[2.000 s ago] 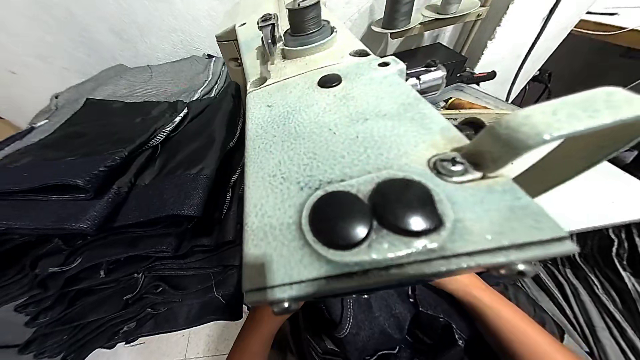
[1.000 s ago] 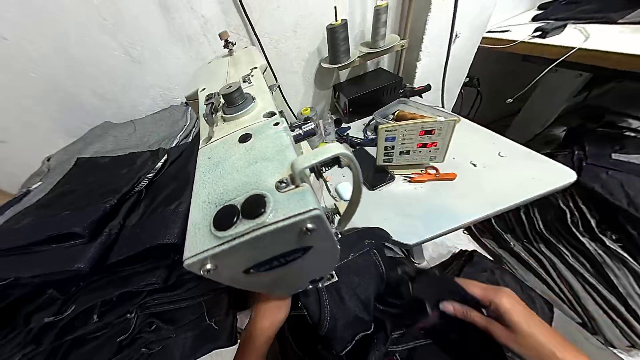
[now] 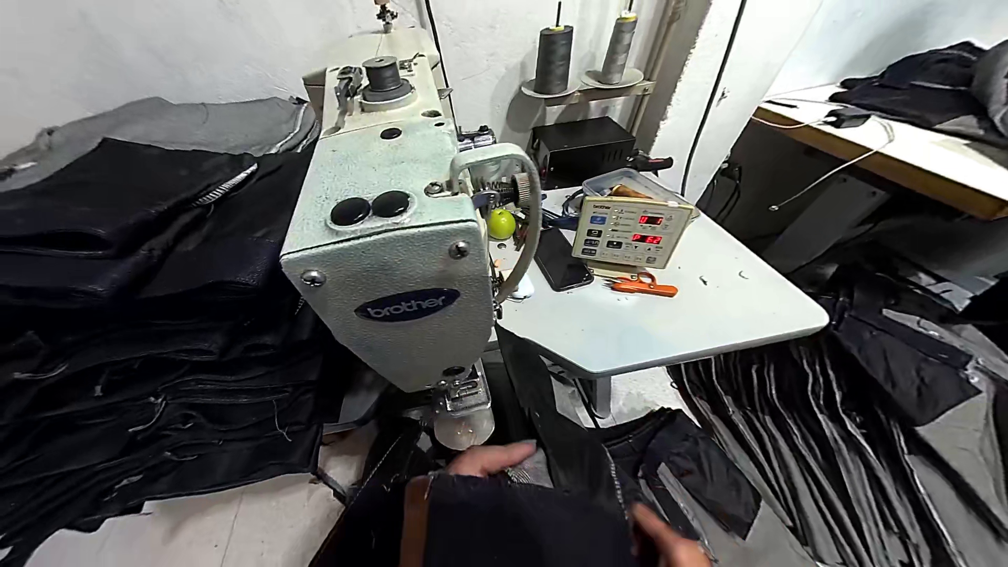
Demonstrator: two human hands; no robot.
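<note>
A dark denim garment piece (image 3: 528, 520) with a brown strip at its left lies low in front of the Brother sewing machine (image 3: 394, 307). My left hand (image 3: 492, 459) has its thumb over the garment's upper edge, just below the needle area; its other fingers are hidden by the cloth. At the garment's right edge, my right hand (image 3: 668, 539) grips the cloth, partly cut off by the frame. The machine's presser area (image 3: 463, 398), with a clear guard, is directly above my left hand. More dark cloth (image 3: 551, 409) runs up between the machine and the table.
Stacked dark fabric pieces (image 3: 157, 339) lie on the left. The white machine table (image 3: 669, 323) holds orange thread snips (image 3: 644, 285), a phone (image 3: 562, 260) and a control panel (image 3: 630, 235). Striped-looking layered garments (image 3: 795, 425) hang at right. Thread cones (image 3: 554, 61) stand behind.
My left hand, earlier under the machine head, is now nearer at the cloth's upper edge. My right hand has moved lower. The garment is now raised between both hands. The view has shifted back from the machine.
</note>
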